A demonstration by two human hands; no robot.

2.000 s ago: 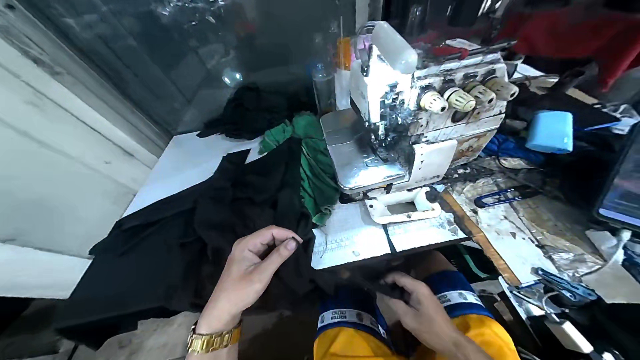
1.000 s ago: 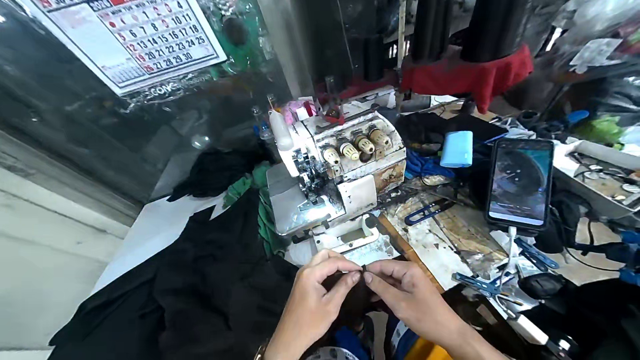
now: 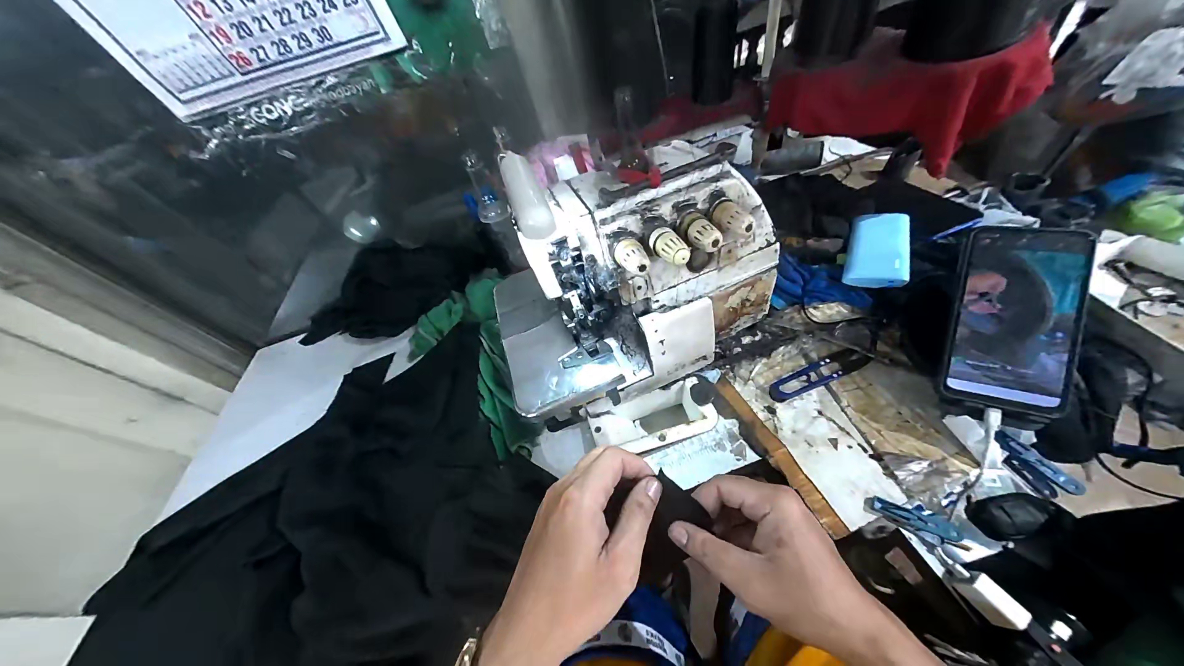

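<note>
Between my two hands is a small piece of black fabric (image 3: 680, 513), pinched at its edges. My left hand (image 3: 592, 536) grips its left side between thumb and forefinger, and my right hand (image 3: 777, 546) pinches its right side. Just beyond them stands a white overlock sewing machine (image 3: 647, 268) with its lamp lit over the metal plate and several cream tension dials on its front. A large heap of black cloth (image 3: 388, 499) lies to the left of my hands. Green cloth (image 3: 499, 398) is bunched against the machine's left side.
Right of the machine lie blue thread snips (image 3: 819, 375), a light-blue box-shaped object (image 3: 877, 250) and a propped smartphone (image 3: 1017, 319) with a cable. More blue-handled tools (image 3: 916, 520) sit near the right edge. A wooden ruler (image 3: 782, 458) borders the worktop. A calendar (image 3: 250, 46) hangs behind.
My hands, apart two seconds ago, have come together before the machine. The black piece now shows clearly between my fingers. The view has swung toward the right.
</note>
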